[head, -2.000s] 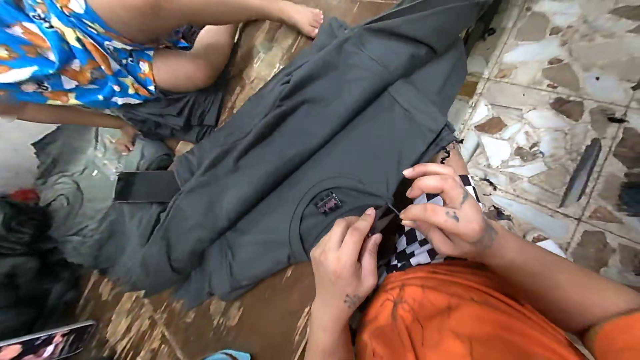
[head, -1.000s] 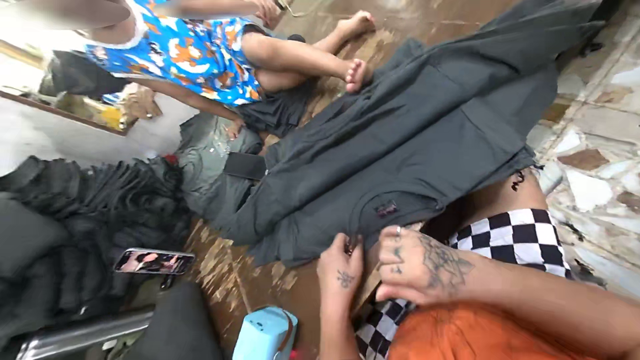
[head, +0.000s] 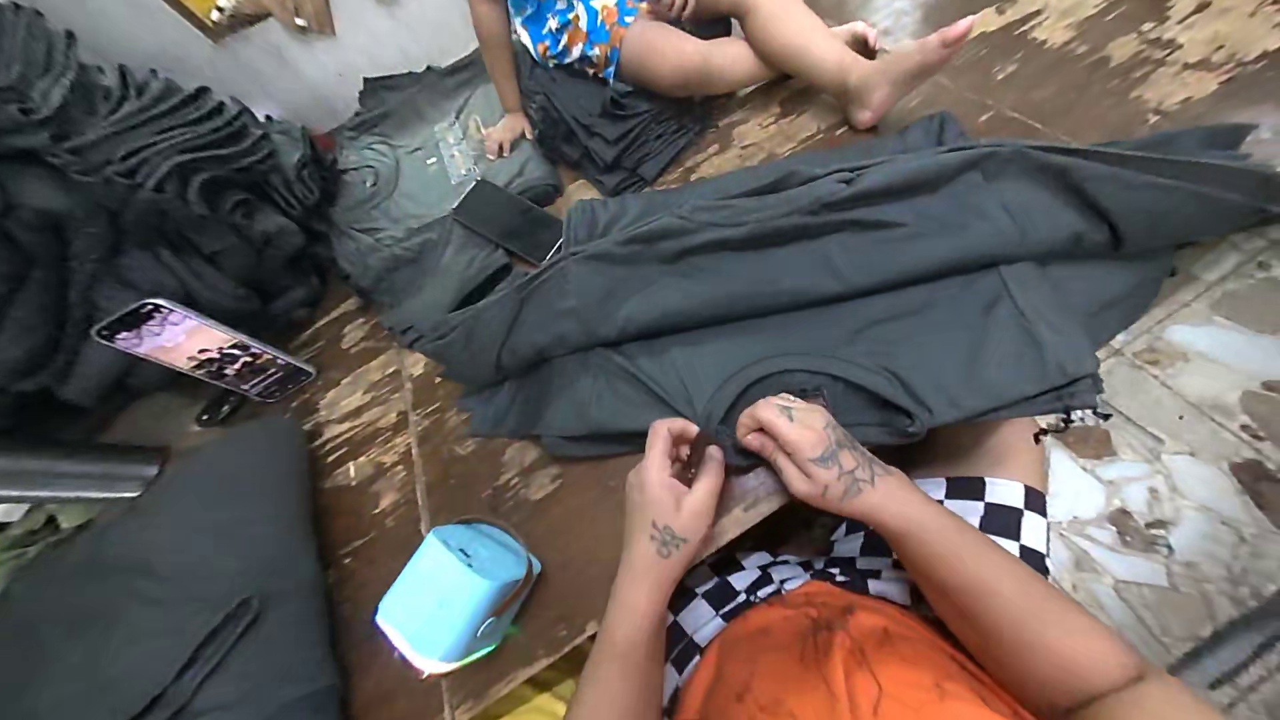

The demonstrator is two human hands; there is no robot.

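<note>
A dark grey T-shirt (head: 820,290) lies spread over a worn wooden surface, its round neckline turned toward me. My left hand (head: 677,490) is at the neckline's left edge, thumb and fingertips close around a bit of dark fabric or a small dark item; which one is unclear. Beside it, my right hand (head: 810,450) pinches the collar ribbing (head: 735,410) with curled fingers. A label inside the neck is partly hidden behind my right hand. Whether a thread or needle is between my fingers cannot be seen.
A light blue speaker-like box (head: 455,600) stands left of my hands. Behind it are a lit phone (head: 205,350) and heaped dark garments (head: 140,210). A black phone (head: 510,220) rests on grey cloth. Another person's bare leg (head: 790,60) and hand (head: 508,134) are beyond the shirt.
Both hands remain at the neckline; two seconds ago they held a thin dark item between them farther along the collar. The view has swung left and shifted.
</note>
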